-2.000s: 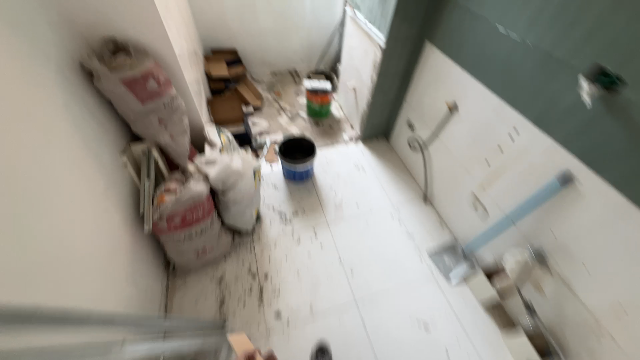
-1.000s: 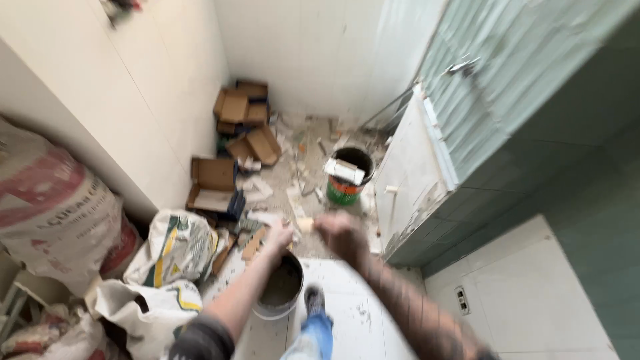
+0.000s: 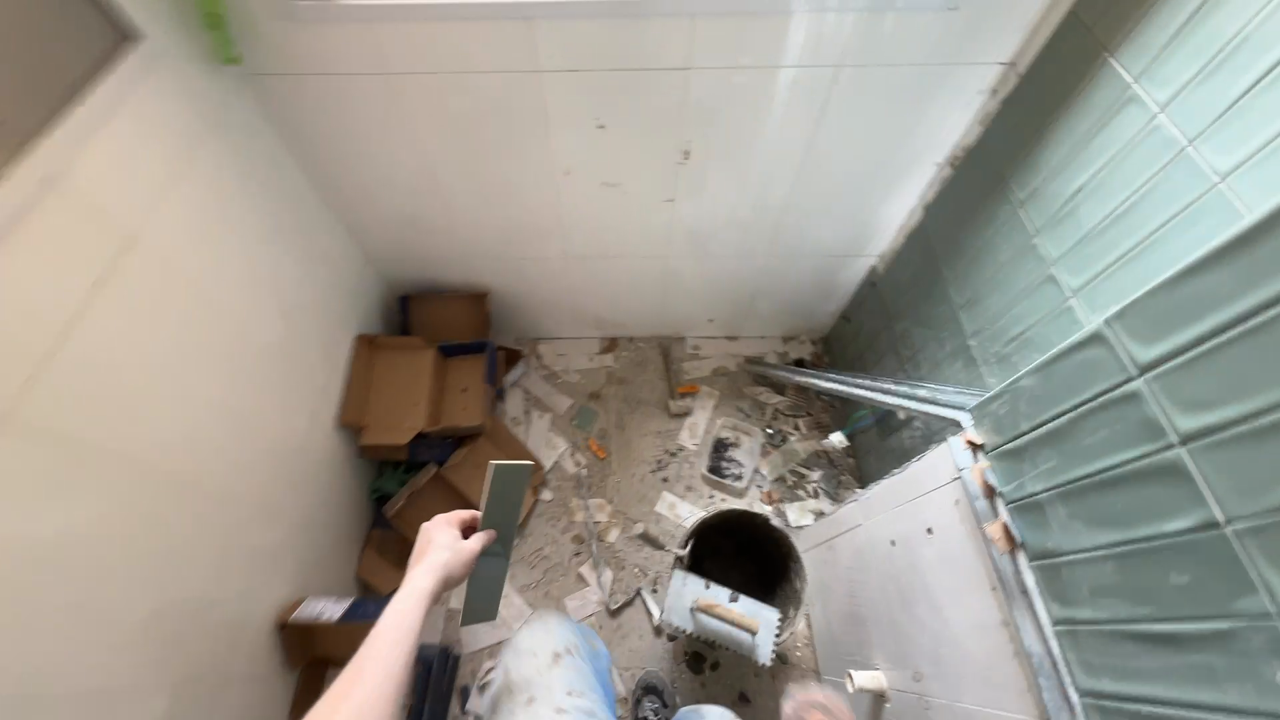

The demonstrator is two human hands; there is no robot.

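Note:
My left hand is closed on the long edge of a narrow green tile strip, held roughly upright. Low in the view, my right hand is blurred and cut off by the frame's bottom edge, so its fingers cannot be made out. Above and left of it, a notched trowel with a wooden handle lies across the rim of a dark-mouthed bucket.
Open cardboard boxes pile against the left wall. Tile scraps and a white plastic tray litter the floor. Metal profiles lean at the right, beside a low partition and green wall tiles.
The view has moved forward to the littered floor end and the bucket with the trowel. Both forearms reached forward one second ago; now my right hand is low at the bottom edge.

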